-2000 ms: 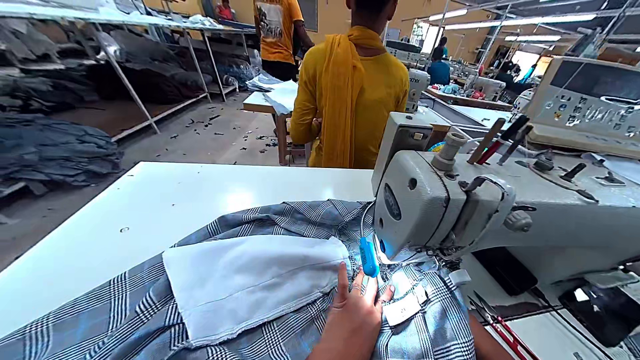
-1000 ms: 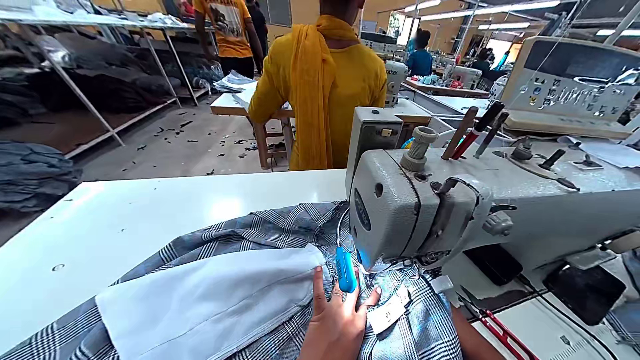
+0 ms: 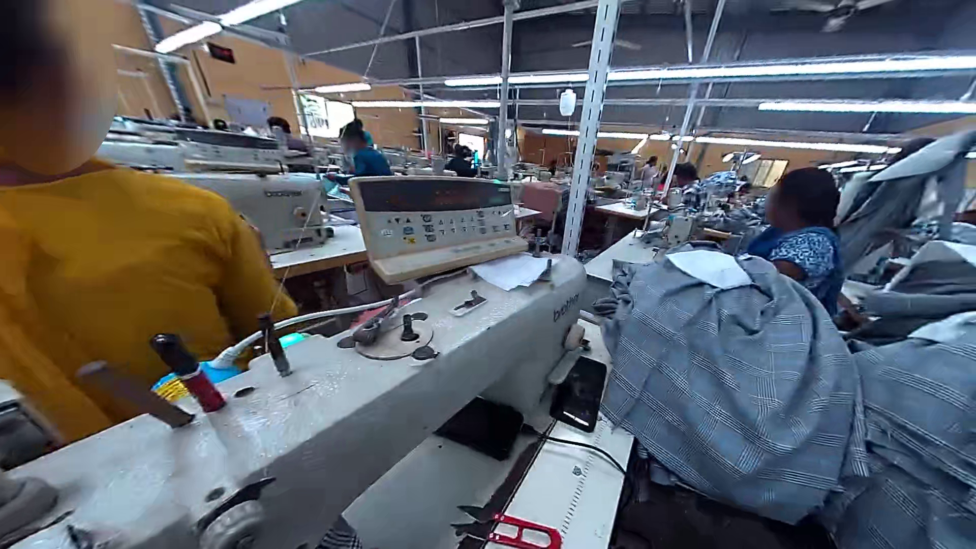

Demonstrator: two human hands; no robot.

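Neither of my hands shows in the head view now. The white arm of a Brother sewing machine (image 3: 427,374) runs from the lower left to the middle. A small piece of checked fabric (image 3: 339,534) shows at the bottom edge, below the machine arm. Thread snips with red handles (image 3: 526,531) lie on the table at the bottom. To the right of the machine hangs a large bundle of grey checked fabric (image 3: 724,381) with a white piece on top.
A phone (image 3: 579,394) and a black flat device (image 3: 482,427) with a cable lie by the machine. Behind the arm stands a control panel (image 3: 442,221). A person in yellow (image 3: 130,290) is close at left; another person (image 3: 808,229) sits beyond the fabric bundle.
The view has swung far to the right. My left hand, earlier on the checked fabric by the needle area, is out of view. The person in yellow now appears at the left edge.
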